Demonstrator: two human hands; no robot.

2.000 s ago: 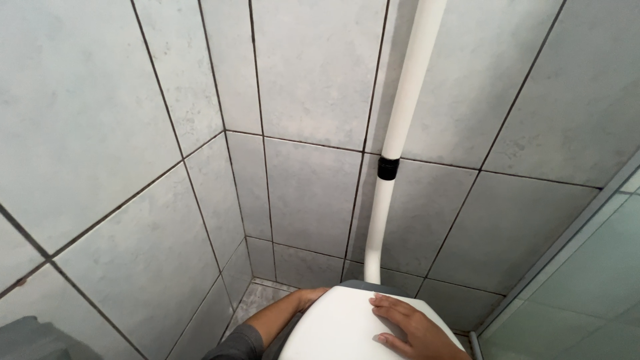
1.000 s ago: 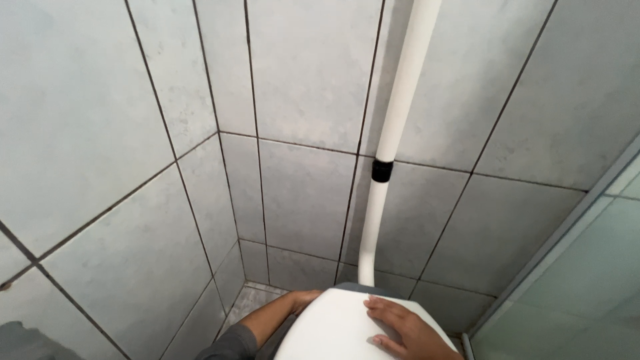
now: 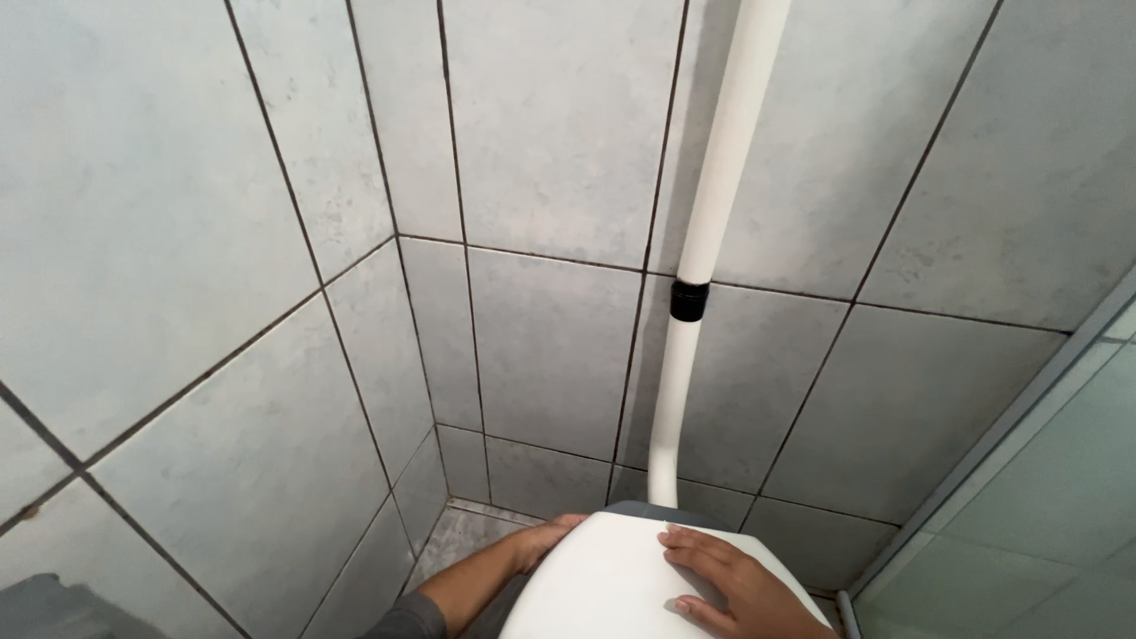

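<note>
A white toilet lid (image 3: 603, 577) is at the bottom centre, closed, with a grey edge behind it. My right hand (image 3: 732, 581) rests palm down on top of the lid, fingers spread and pointing left. On the lid's left side, my left hand (image 3: 550, 537) reaches down by the rear edge; its fingertips are hidden behind the lid, so what they touch cannot be told. A white plastic pipe (image 3: 732, 133) runs down the wall to behind the lid, with a black coupling (image 3: 690, 302) partway along it.
Grey tiled walls (image 3: 550, 346) meet in a corner at left. Part of the tiled floor (image 3: 461, 532) shows left of the toilet. A glass shower panel (image 3: 1038, 497) with a metal frame stands at the right. A dark grey patch (image 3: 53, 608) marks the lower left wall.
</note>
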